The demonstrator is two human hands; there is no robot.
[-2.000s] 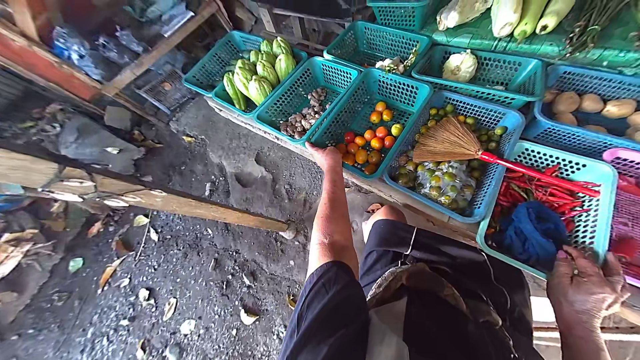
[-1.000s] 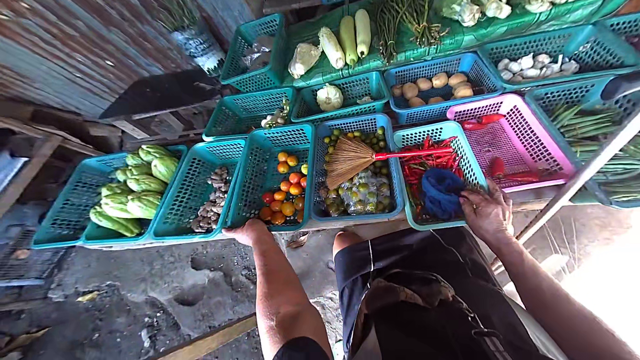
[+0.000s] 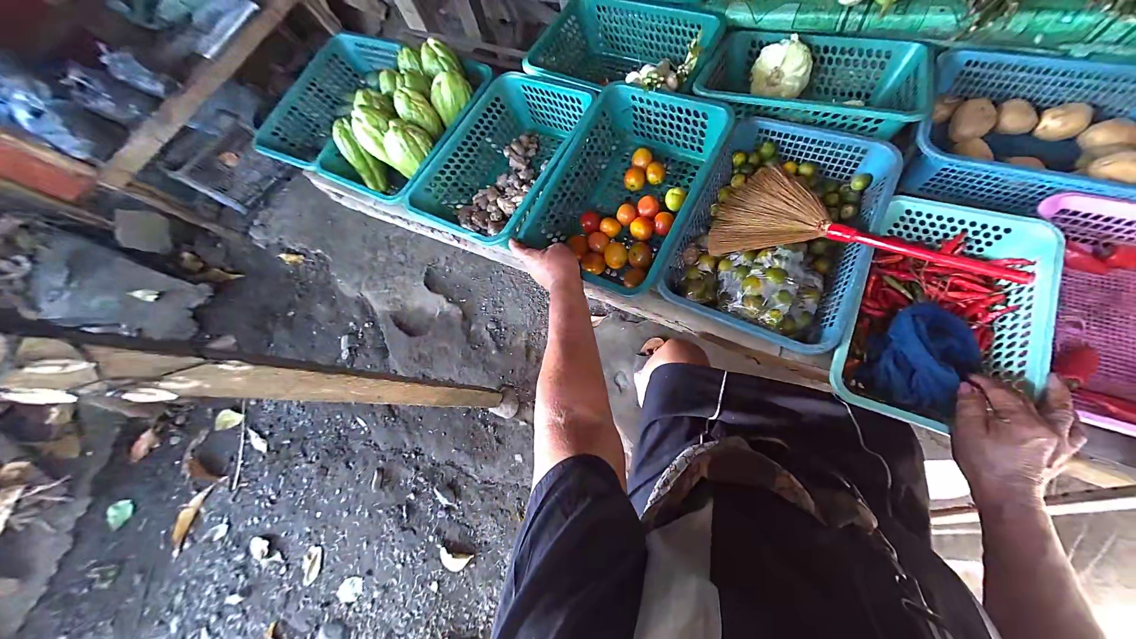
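My left hand [image 3: 552, 264] touches the near edge of the teal plastic basket [image 3: 581, 169] holding tomatoes [image 3: 626, 226]; its fingertips are hidden by the rim, so its grip is unclear. At the right, my right hand [image 3: 1016, 430] rests at the near right corner of a light green basket [image 3: 1029, 302] with red chili peppers [image 3: 950, 288] and a bundled blue cloth [image 3: 923, 351], its fingers by the cloth. A small straw hand broom [image 3: 772, 213] with a red handle lies across the blue basket [image 3: 874, 177] of small green citrus fruit [image 3: 781, 284] and the chili basket.
Left of the tomatoes are baskets of ginger-like roots [image 3: 506, 191] and green chayote [image 3: 408, 115]. Behind stand baskets with a pale cabbage [image 3: 781, 67] and potatoes [image 3: 1061, 122]; a pink basket [image 3: 1100, 302] is at the right. A wooden beam [image 3: 337, 382] crosses the lower left above leaf-strewn ground.
The view has swung right and then back left. Both hands stay at the same baskets, and the broom and blue cloth lie as before.
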